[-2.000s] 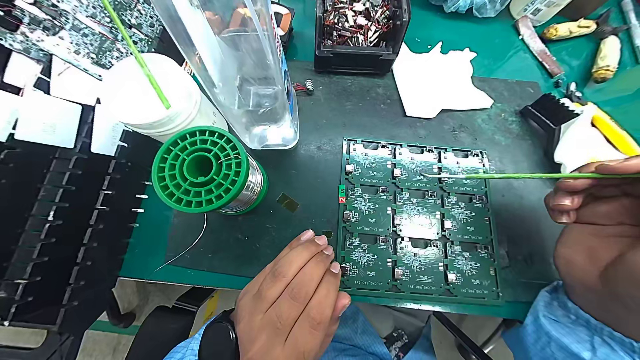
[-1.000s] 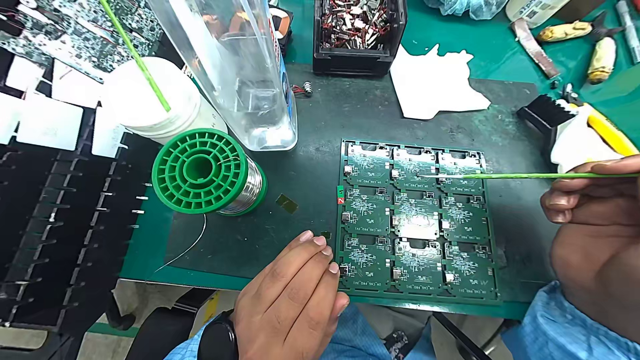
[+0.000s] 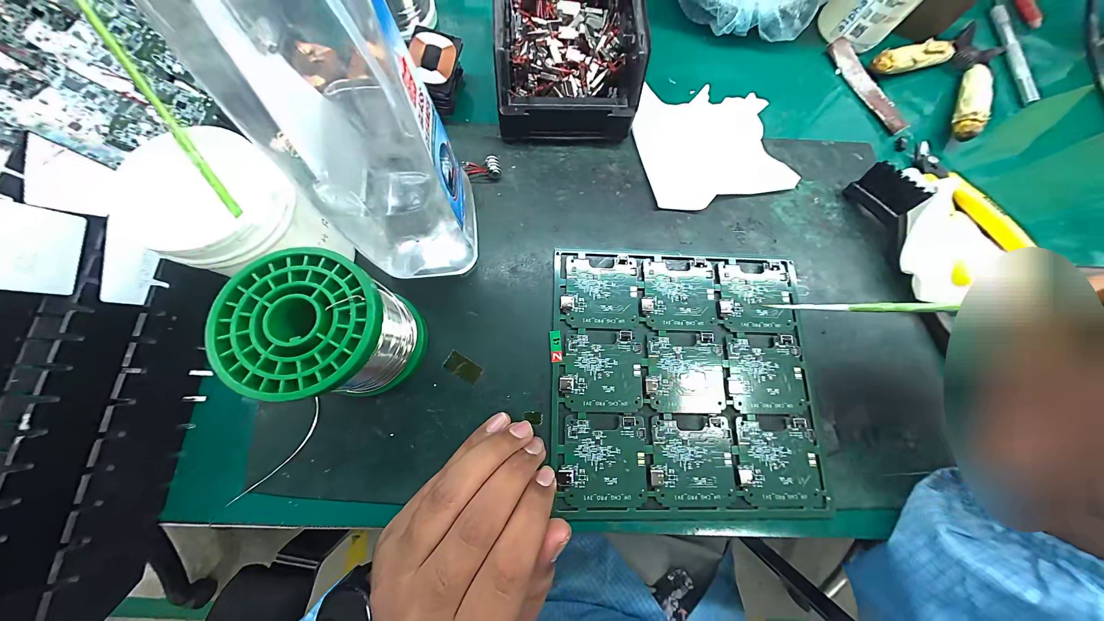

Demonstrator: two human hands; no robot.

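A green panel of several printed circuit boards [image 3: 686, 414] lies flat on the dark mat near the table's front edge. My left hand [image 3: 483, 526] rests at the panel's lower left edge, fingers together, holding nothing that shows. At the right, my right hand [image 3: 1026, 388] is blurred; it holds a thin green stick [image 3: 906, 307] with a pale pointed tip, level over the top right board. Whether the tip touches the board cannot be told. A green spool of solder wire [image 3: 297, 323] stands left of the panel, a loose wire end trailing from it.
Behind the spool are a white tub [image 3: 207, 198] and a clear plastic bottle [image 3: 405, 216]. A black bin [image 3: 565, 116] of small wired connectors stands at the back, beside torn white paper [image 3: 711, 155]. A black brush [image 3: 888, 191] and yellow-handled tool [image 3: 992, 214] lie at right.
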